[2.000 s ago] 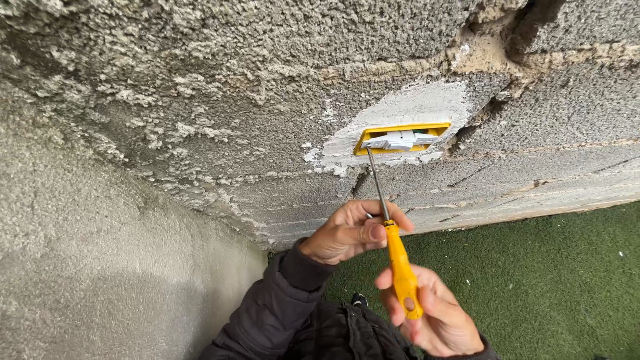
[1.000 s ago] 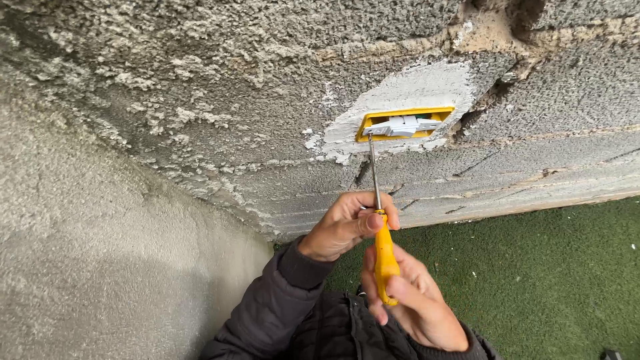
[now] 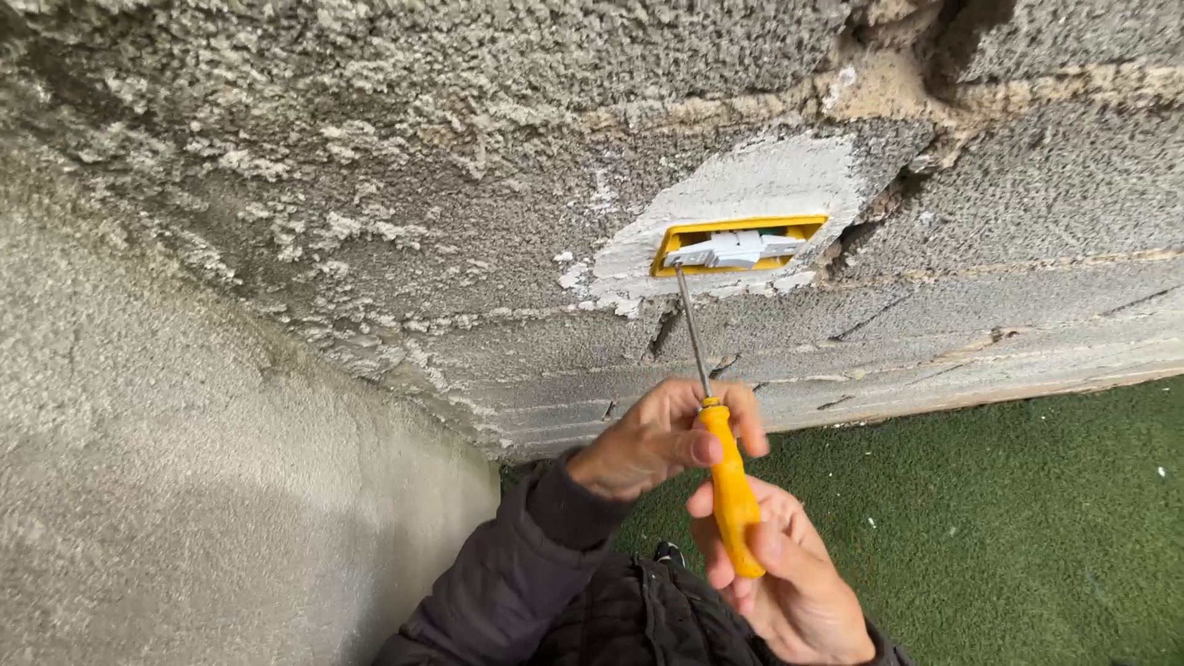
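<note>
A screwdriver with a yellow handle (image 3: 733,490) points up at the wall, its metal shaft ending at the left end of a white insert (image 3: 735,248). That insert lies across a yellow electrical wall box (image 3: 673,242) set in white plaster (image 3: 786,176). My left hand (image 3: 652,442) grips the front of the handle, near the shaft, with thumb and fingers. Lower down, my right hand (image 3: 786,569) holds the rear of the same handle. The tip meets the insert's left end; whether it sits in a screw is too small to tell.
A rough grey block wall (image 3: 444,185) with cracks and mortar lines surrounds the box. At the left stands a smoother rendered wall (image 3: 185,444). Green artificial turf (image 3: 999,527) with small white bits covers the ground below. A shoe (image 3: 669,553) shows beneath my jacket.
My right hand's fingers have shifted around the handle between frames. The screwdriver's tip stays at the left end of the insert, and both hands remain on the tool.
</note>
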